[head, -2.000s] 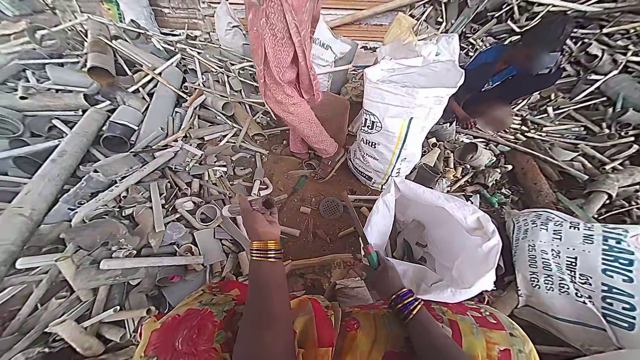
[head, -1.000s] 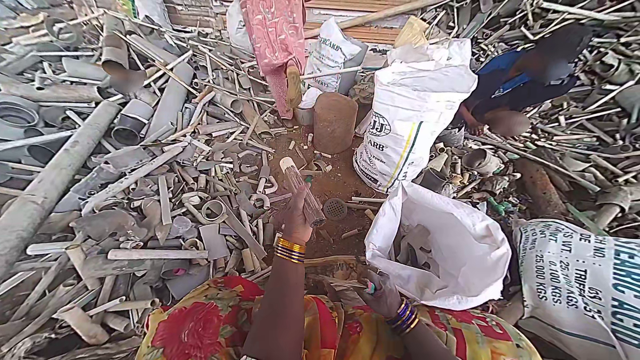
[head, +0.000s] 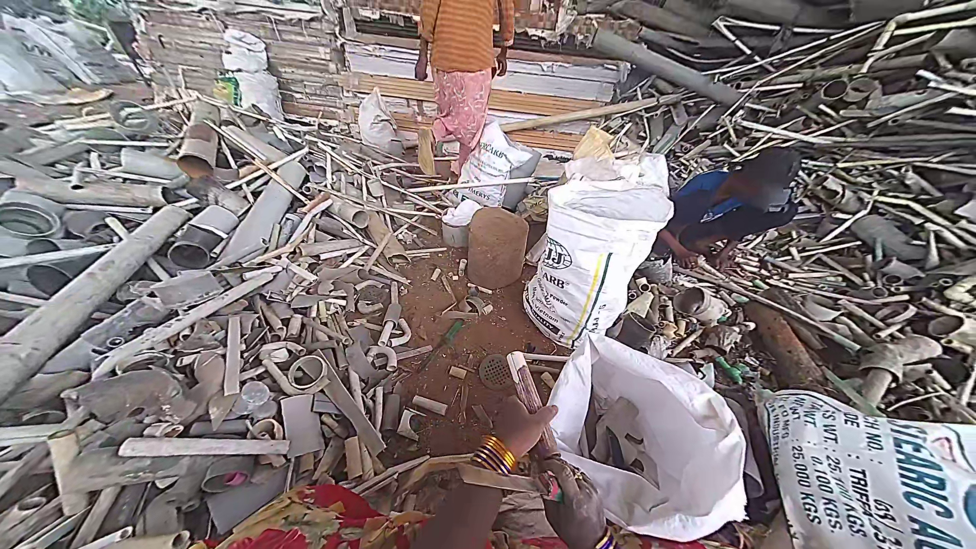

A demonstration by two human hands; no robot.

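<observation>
My left hand [head: 522, 425], with yellow bangles at the wrist, grips a short length of pipe [head: 526, 385] that has a pale end and a reddish, streaked side. Just below it, my right hand [head: 573, 499] is closed around a tool with a green and red handle [head: 550, 486], mostly hidden by the fingers. The pipe's lower end meets the right hand. Right beside both hands stands an open white sack [head: 686, 457] with grey pipe pieces inside. A round perforated disc [head: 496, 371] lies on the dirt ahead.
Scrap pipes [head: 206, 446] are heaped at the left and right. Ahead are a brown cylindrical block [head: 497, 248] and a full white sack [head: 602, 267]. A printed sack [head: 877, 473] lies at right. One person [head: 465, 76] stands at the back; another [head: 724, 206] crouches at the right.
The left hand has brought the pipe piece down and right, beside the right hand. The person in pink patterned clothing has moved away toward the back. The view now reaches farther up.
</observation>
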